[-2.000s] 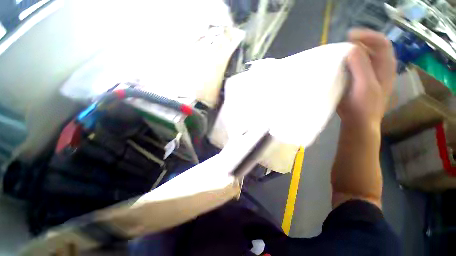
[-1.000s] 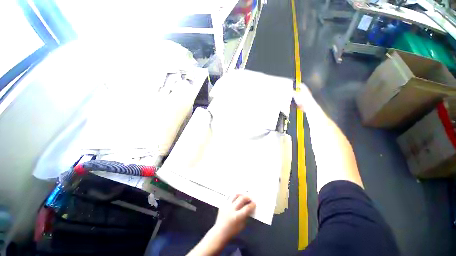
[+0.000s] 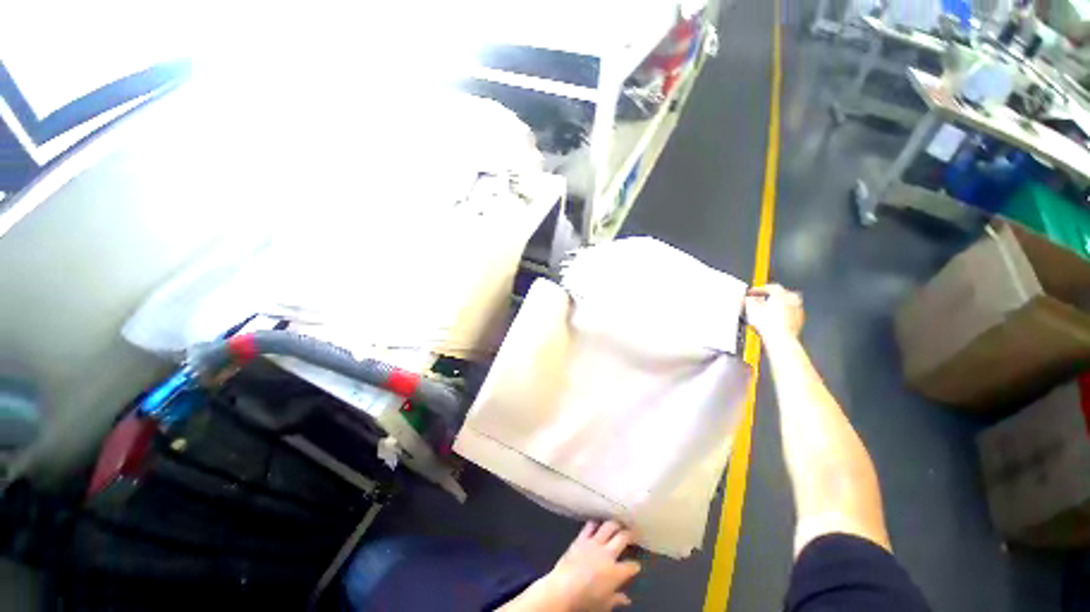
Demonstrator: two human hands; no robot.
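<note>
A stack of pale cream covers (image 3: 604, 407) lies in front of me, its layered edges showing at the back and along the near side. A seam line runs along its near left edge. My right hand (image 3: 775, 308) is at the stack's far right corner, fingers closed on the edge of a cover. My left hand (image 3: 601, 564) is at the near edge, its fingertips touching the covers; whether it grips them cannot be told. What carries the stack is hidden.
A large overexposed cream pile (image 3: 395, 227) is at the left. A grey ribbed hose (image 3: 317, 349) with red bands lies before it, above black bundles (image 3: 203, 514). Cardboard boxes (image 3: 974, 323) stand at right. A yellow line (image 3: 766, 227) crosses the dark floor. White worktables (image 3: 998, 120) are at upper right.
The top cover lies flatter over the stack. Both hands appear farther right and lower in the view, and the whole scene has shifted with the camera. Two seconds ago a cover was lifted and blurred.
</note>
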